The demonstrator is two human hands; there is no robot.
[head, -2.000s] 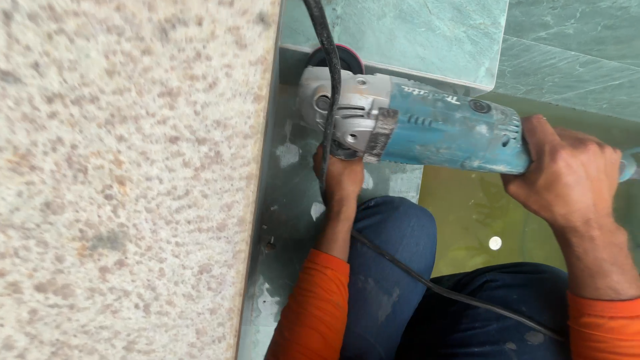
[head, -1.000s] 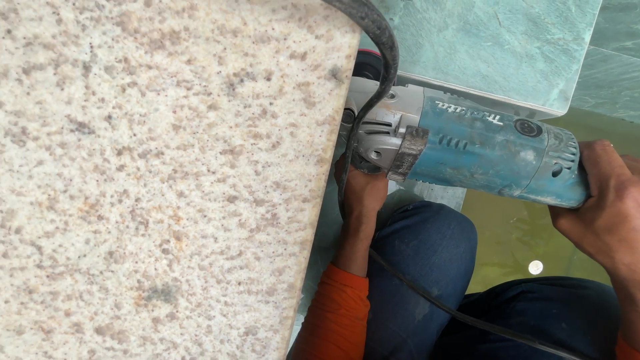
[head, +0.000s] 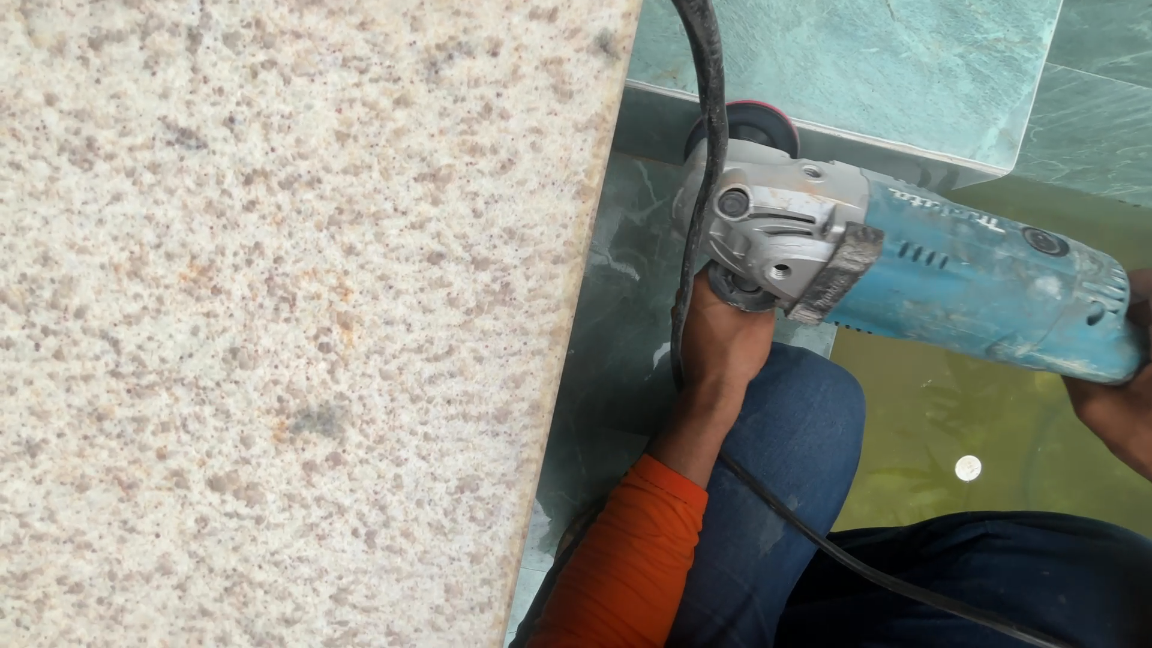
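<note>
A blue and grey Makita angle grinder (head: pixel 981 270) lies slantwise across the right half of the view. Its round disc with a red rim (head: pixel 751 128) is beside the front face of a green stone step (head: pixel 846 63). My left hand (head: pixel 724 333) grips the side handle under the metal gear head; its fingers are partly hidden. At the right edge, my right hand (head: pixel 1120 396) holds the rear end of the body, cut off by the frame. A black cable (head: pixel 706 90) hangs in front of the gear head and passes my left wrist.
A speckled granite slab (head: pixel 297 324) fills the left side, close to my left arm. Greenish water (head: pixel 927 405) with a small white disc (head: pixel 967 468) lies to the right. The cable (head: pixel 846 553) runs over my knees. Green stone tiles (head: pixel 1098 99) border the water.
The grinder's head and disc, partly hidden behind the slab's edge one second ago, now show in full. Both hands keep their hold. The view has shifted.
</note>
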